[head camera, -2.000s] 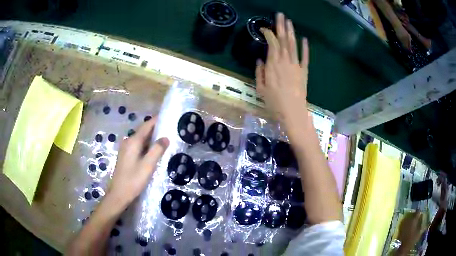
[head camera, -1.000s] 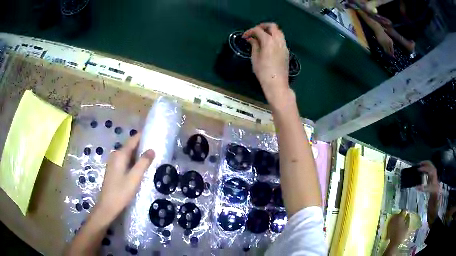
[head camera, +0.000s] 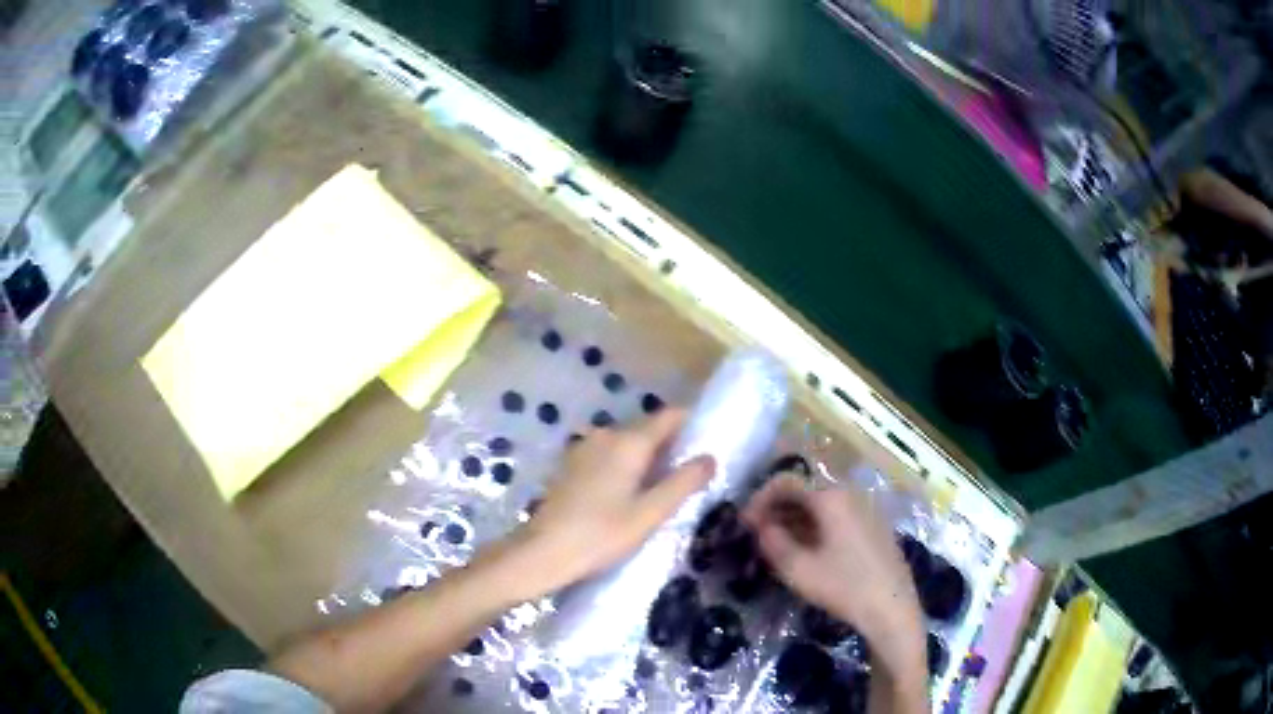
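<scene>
My left hand rests on the long whitish film roll, fingers along its edge. My right hand is over the rows of round black adhesive pads, just right of the roll, fingertips bent together; whether they hold a pad is blurred. The pads lie on clear film with strong glare. Punched-out black dots are scattered on the film left of the roll. Black cylindrical housings stand on the green belt: one at the top and two close together at the right.
A folded yellow backing paper lies on the brown board. White printed strips edge the belt. A pale post and yellow sheet stack are at right. A spare pad pack is upper left. Another person's arm is upper right.
The view has swung left. My right hand has moved from a housing on the belt back to the pads. My left hand has stayed on the film roll.
</scene>
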